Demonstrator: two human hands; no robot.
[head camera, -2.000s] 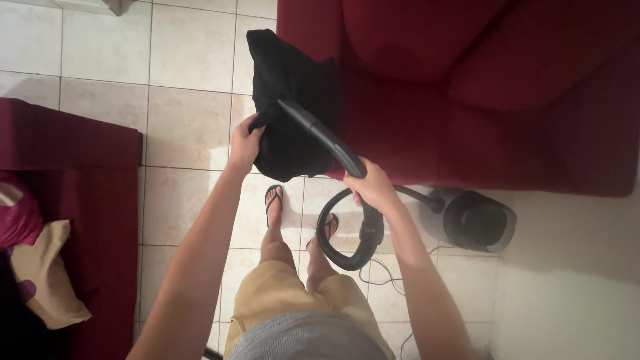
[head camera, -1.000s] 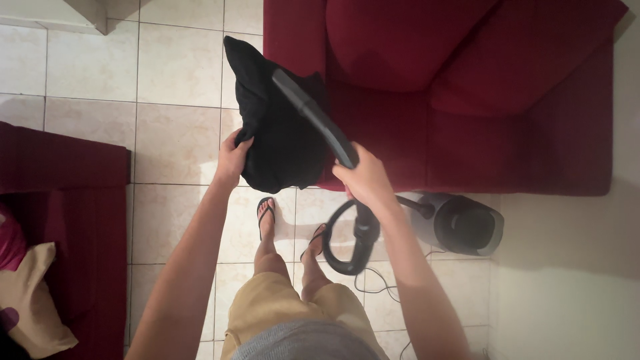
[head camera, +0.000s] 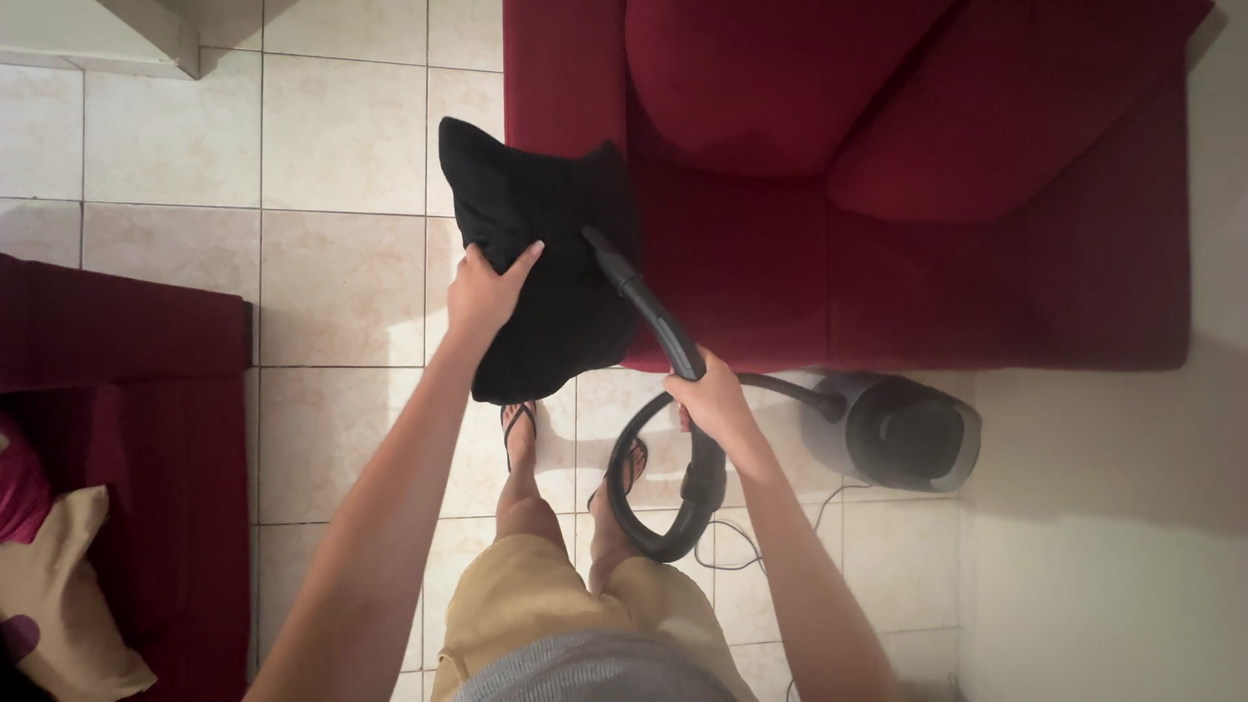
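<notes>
My left hand [head camera: 490, 292] grips the left edge of a black cushion [head camera: 556, 322], its thumb lying on top of the fabric. The cushion is held up beside the red sofa's arm. My right hand [head camera: 715, 398] is closed around the curved handle of a black vacuum cleaner wand [head camera: 665, 327]. The wand's narrow nozzle [head camera: 606, 255] rests on or just over the cushion's right part. From the handle a black hose [head camera: 624, 487] loops down and runs back to the vacuum cleaner's body [head camera: 902, 429] on the floor.
A red sofa [head camera: 741, 273] stands ahead and to the right, with a pale wall [head camera: 1102, 546] beyond. Another red sofa [head camera: 146, 351] at the left holds a beige cushion [head camera: 68, 595] and a magenta one [head camera: 19, 478]. A thin cable [head camera: 731, 564] lies on the tiles near my feet.
My left hand has shifted its hold on the black cushion, with the thumb now spread over its face. The nozzle stays at the cushion; the right hand keeps hold of the handle.
</notes>
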